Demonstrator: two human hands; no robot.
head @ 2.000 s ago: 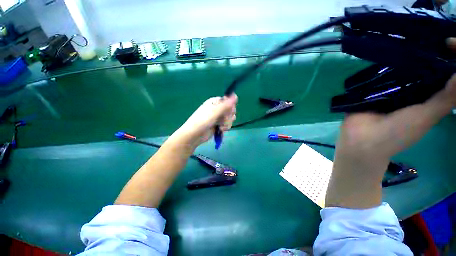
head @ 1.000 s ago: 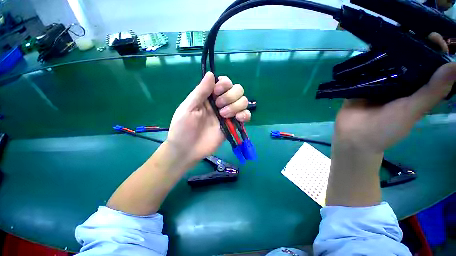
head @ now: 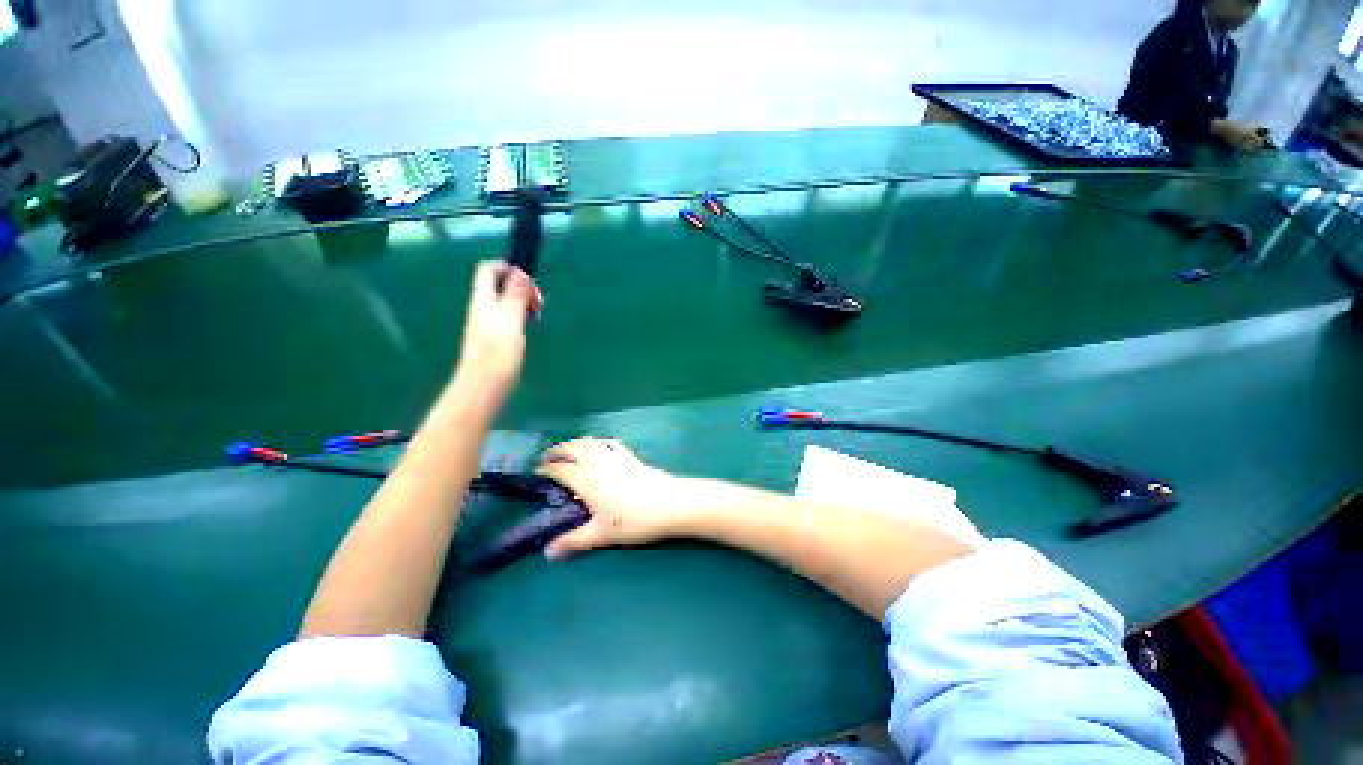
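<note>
My left hand (head: 505, 307) is raised over the bench and closed on a blurred black object (head: 525, 232), which looks like a clamp. My right hand (head: 606, 490) grips the nose end of a black clamp (head: 526, 538) lying on the green bench. Two blue plugs with red sleeves lie left of it, one at the far left (head: 257, 453) and one nearer (head: 365, 441); my left forearm hides part of the cables. Another clamp lead lies at right, its blue plug (head: 777, 419) near the middle and its clamp (head: 1124, 496) near the right edge.
A white sheet (head: 875, 486) lies partly under my right forearm. More clamp leads (head: 815, 296) lie farther back. Green-and-white boards (head: 523, 168) and a black tray of small parts (head: 1046, 123) stand on the far ledge. A person (head: 1188, 75) is behind it; a red crate (head: 1238, 695) is at lower right.
The clamp bundle has left my right hand, which moved down and left onto the clamp on the bench. My left hand let go of the two cables and moved up-left. The view turned right.
</note>
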